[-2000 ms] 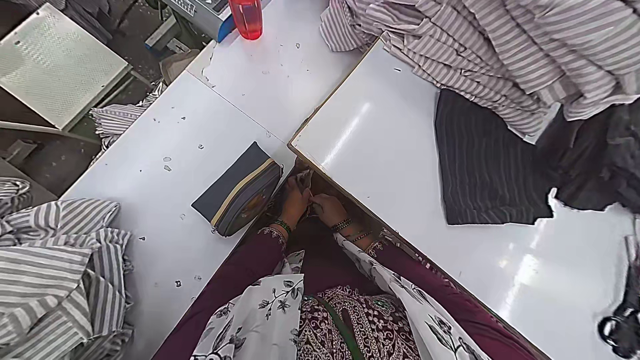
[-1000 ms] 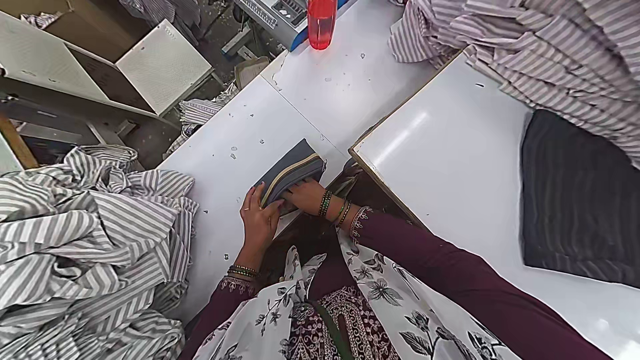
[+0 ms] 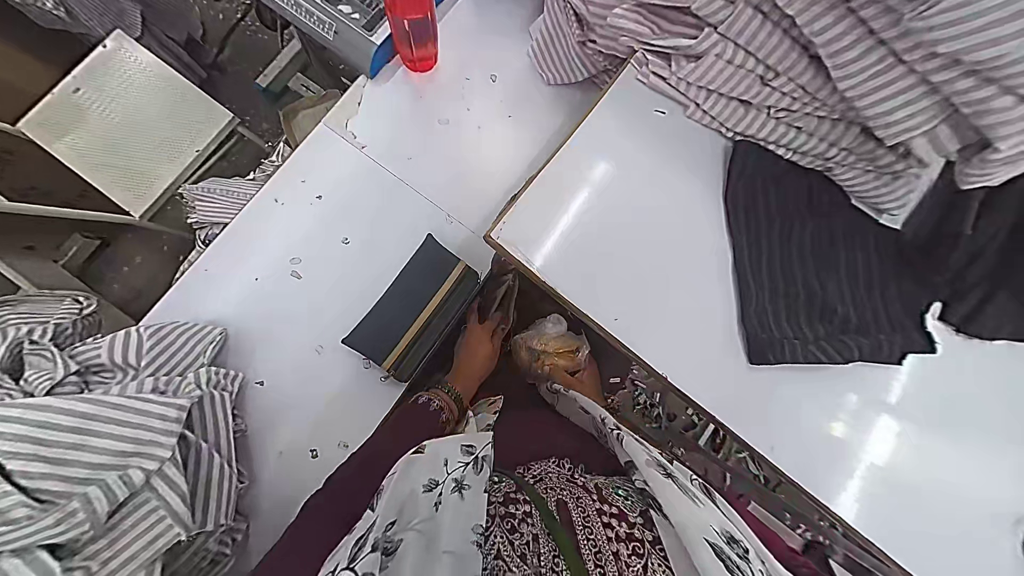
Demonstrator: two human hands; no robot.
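A dark zippered pouch (image 3: 416, 308) with a tan stripe lies at the edge of the white left table. Just right of it, my left hand (image 3: 478, 344) has its fingers on a dark, shiny item (image 3: 504, 292), perhaps a bag, in the gap between the tables; its grip is partly hidden. My right hand (image 3: 584, 380) is closed on a crumpled clear plastic bag (image 3: 550, 348) with something yellowish-brown inside, below the corner of the raised right tabletop.
Grey-striped fabric (image 3: 120, 448) is heaped at lower left. Pink-striped fabric (image 3: 768, 72) and dark striped cloth (image 3: 824, 264) lie on the right tabletop (image 3: 640, 208). A red translucent container (image 3: 414, 36) stands at the back. Small scraps fill a narrow tray (image 3: 688, 424) under the tabletop's edge.
A second ago both hands were on the pouch; now it lies on the table, released. My hands have moved to the gap, and the clear plastic bag is in my right hand.
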